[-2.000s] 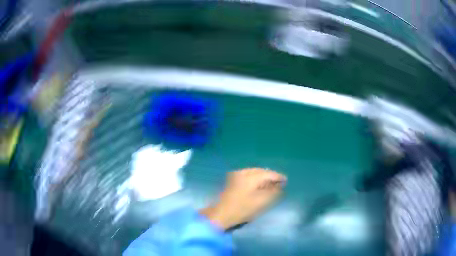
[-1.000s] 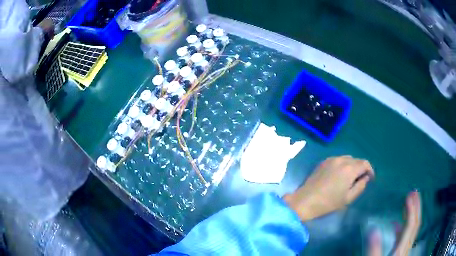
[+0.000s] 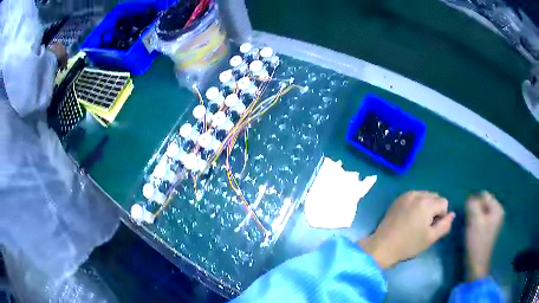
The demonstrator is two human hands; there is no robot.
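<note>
My left hand (image 3: 414, 225) is curled over the green bench at the lower right, with its fingers bent. No held thing shows in it. My right hand (image 3: 484, 225) is curled like a fist just to its right, with a small space between the two. Whether something small is inside either hand is hidden. A small blue bin (image 3: 368, 150) with dark and shiny small parts stands beyond my left hand. A crumpled white cloth or paper (image 3: 332, 198) lies left of my left hand.
A clear dimpled tray (image 3: 295, 145) holds rows of white-capped motors with thin wires. Behind it stand a jar (image 3: 201, 53) with red-handled tools, a larger blue bin (image 3: 135, 59) and yellow-edged grid trays (image 3: 105, 92). A person in a pale smock (image 3: 53, 177) is at the left.
My right hand was blurred with its fingers extended and is now curled and higher in view. My left hand stays curled. The bench things have shifted right and slightly down in view.
</note>
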